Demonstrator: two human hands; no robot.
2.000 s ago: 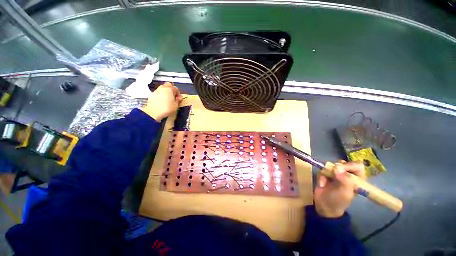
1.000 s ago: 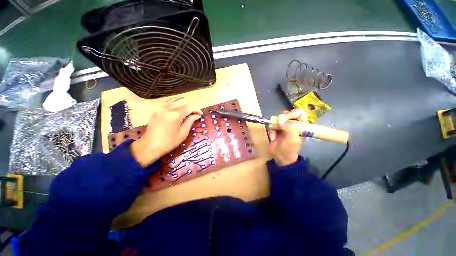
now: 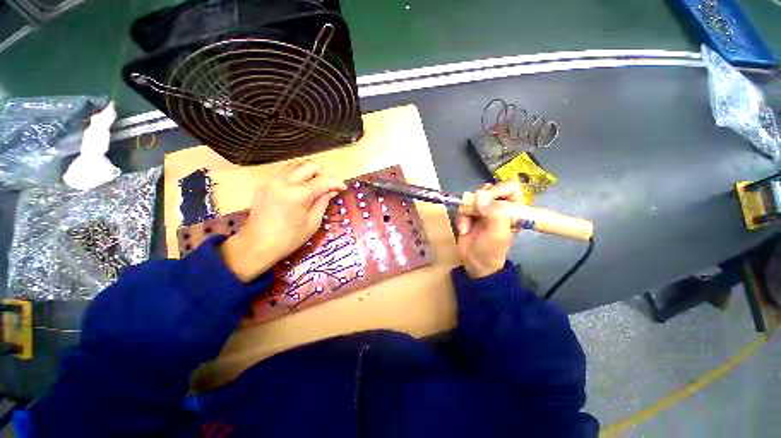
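Observation:
A reddish-brown fixture board with rows of holes and shiny silver dots lies tilted on a tan work board. Thin dark lead wires fan across its middle. My right hand holds the pale wooden handle of a soldering iron; its dark tip is at the board's top edge area. My left hand is over the board's upper left part, its fingertips pinched beside the iron's tip. What the fingertips hold is too small to tell. A black pile of cut leads lies at the upper left.
A fume fan stands behind the board. An iron stand with wire coil and yellow sponge is at right. Clear bags of parts and a white bottle are left. A blue bin is far upper right.
My left hand has moved from the lead pile to the fixture board, beside the iron's tip. The view has turned, so the board now appears tilted. Over the last second little has moved.

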